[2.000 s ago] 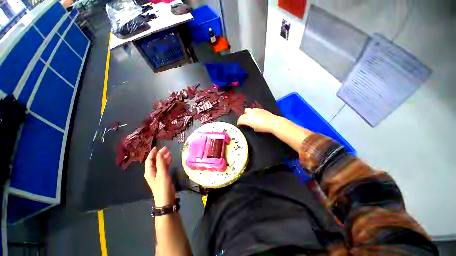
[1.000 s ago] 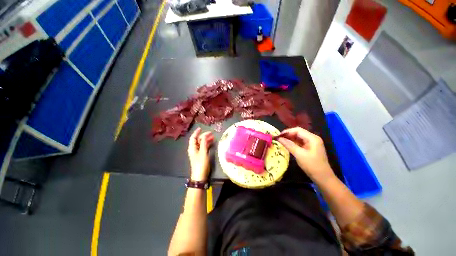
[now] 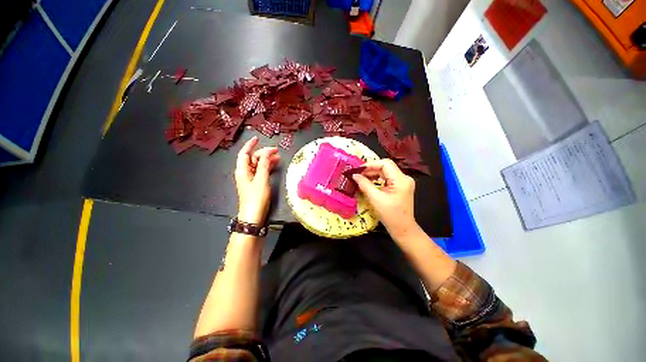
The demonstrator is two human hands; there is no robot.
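Note:
A bright pink roller box (image 3: 320, 173) sits on a cream round stand (image 3: 301, 206) with dark specks. A dark brown-red strip shows in the box's window. My right hand (image 3: 389, 192) pinches a small dark red leather piece (image 3: 354, 171) between thumb and fingers, over that window; whether the piece touches the strip I cannot tell. My left hand (image 3: 255, 173) is open and empty above the table, left of the stand. A loose pile of dark red leather pieces (image 3: 276, 102) lies beyond the stand, some with pale patterned faces.
The black table (image 3: 134, 166) carries a crumpled blue cloth (image 3: 384, 68) behind the pile and thin silvery items (image 3: 151, 80) at the far left. A blue bin (image 3: 464, 219) stands beside the table's right edge. A printed sheet (image 3: 567, 180) hangs on the white panel at right.
My right hand has gone from the right end of the pile to the pink box, and now holds a leather piece over its window. My left hand stays open. The view has shifted.

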